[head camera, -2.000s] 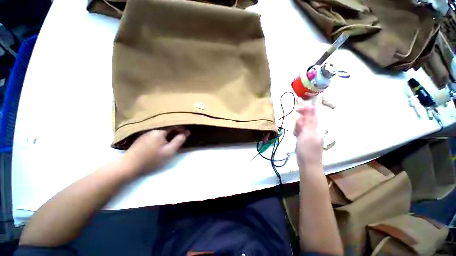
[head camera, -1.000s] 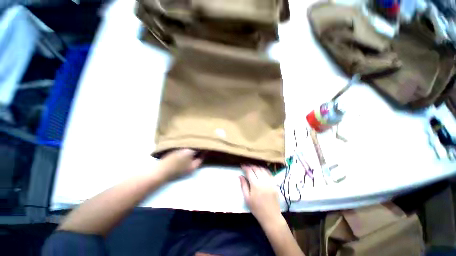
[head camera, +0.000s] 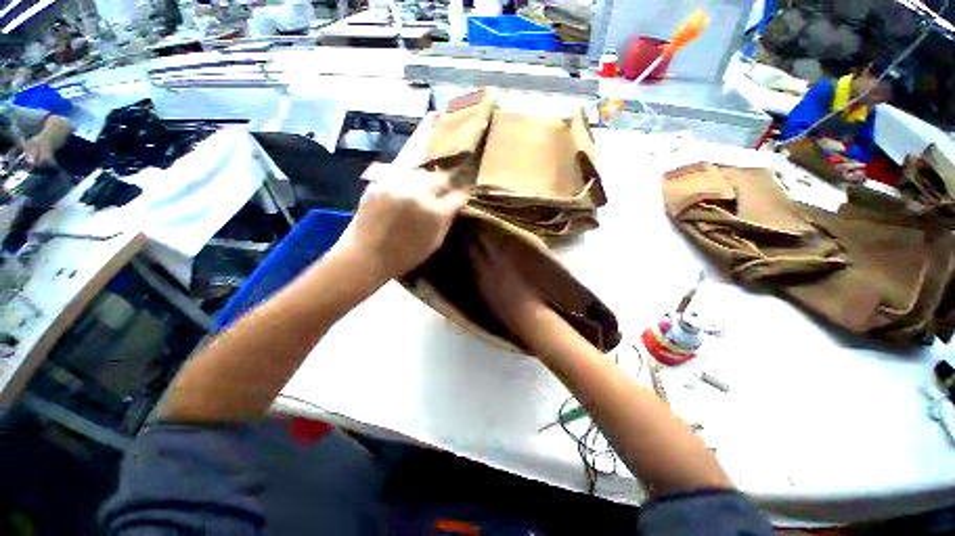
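A tan-brown bag (head camera: 560, 274) is raised over the white table with its dark open mouth towards me. My left hand (head camera: 403, 218) grips the bag's edge at the upper left corner of the mouth. My right hand (head camera: 501, 281) reaches inside the mouth. Its fingers are hidden in the dark interior, so I cannot tell whether they hold anything. Folded brown bags (head camera: 529, 157) lie just behind the held bag.
More brown bags (head camera: 754, 225) lie on the table's right side. A red-and-white can (head camera: 672, 337) with a brush stands right of my right forearm. Black cords (head camera: 593, 445) lie near the front edge. A blue crate (head camera: 283, 262) is beyond the left edge. A person (head camera: 838, 120) sits at back right.
The bag has gone from lying flat to raised, mouth opened. My left hand has moved up to its corner, and my right hand has gone inside. The view has tilted up.
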